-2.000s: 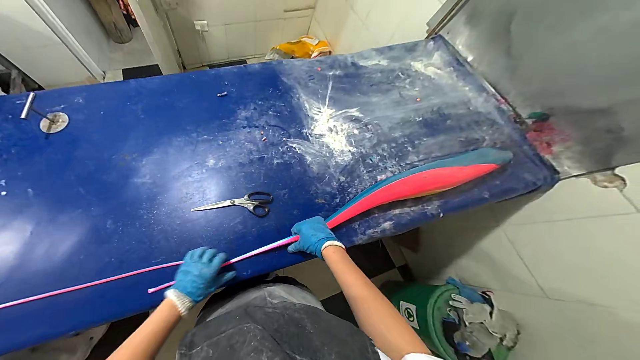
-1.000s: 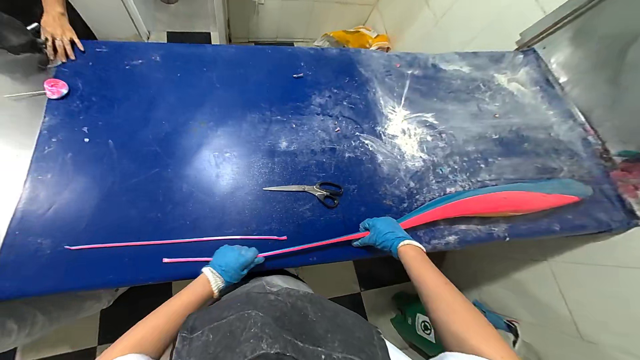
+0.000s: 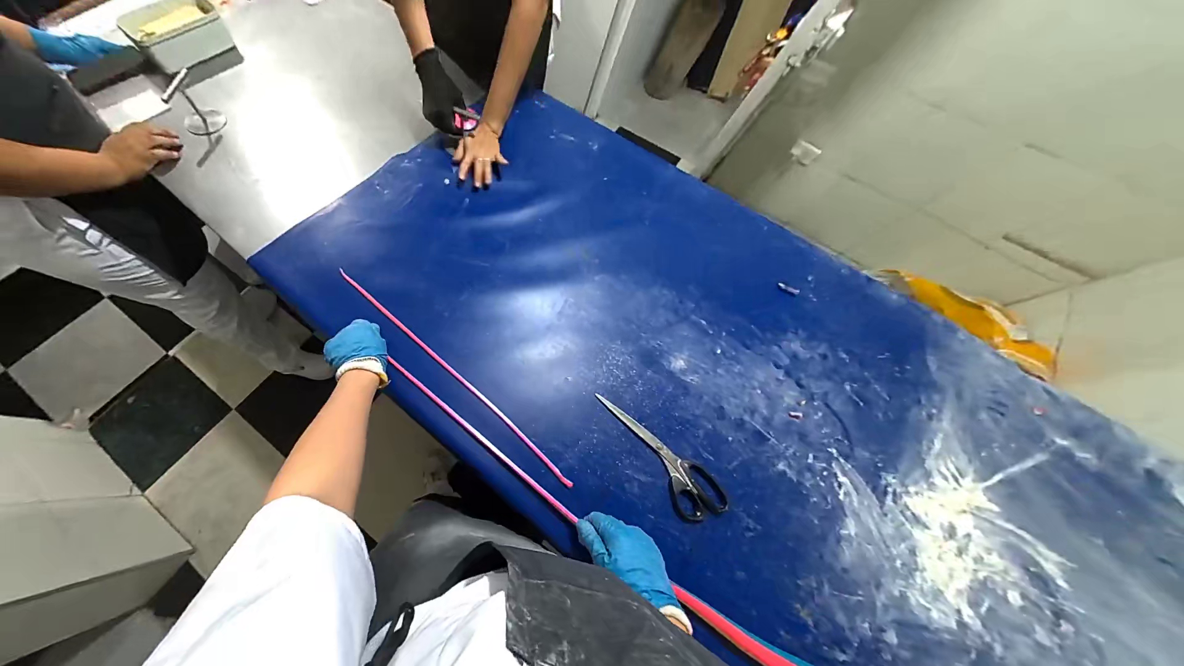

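My left hand (image 3: pixel 357 350), in a blue glove, is closed on the far end of a thin pink-and-white candy-like rope (image 3: pixel 472 433) along the table's near edge. My right hand (image 3: pixel 629 555), also blue-gloved, grips the same rope where it begins to thicken. Beyond that hand runs the thicker red and teal part (image 3: pixel 731 631), cut off by the bottom of the view. A separate thin pink strand (image 3: pixel 453 373) lies on the blue table beside the held rope. Scissors (image 3: pixel 663 455) with black handles rest, blades partly apart, to the right of the strand.
White powder (image 3: pixel 953 536) is spread over the right of the blue table (image 3: pixel 638 240). At its far end a co-worker's black-gloved hand (image 3: pixel 439 92) holds a tool by a pink piece. Another person stands left at a metal table (image 3: pixel 305 83). A yellow bag (image 3: pixel 980 319) lies beyond the table.
My left hand has moved away from my right, with a longer thin stretch of rope between them. The view has swung strongly left, bringing both co-workers into sight.
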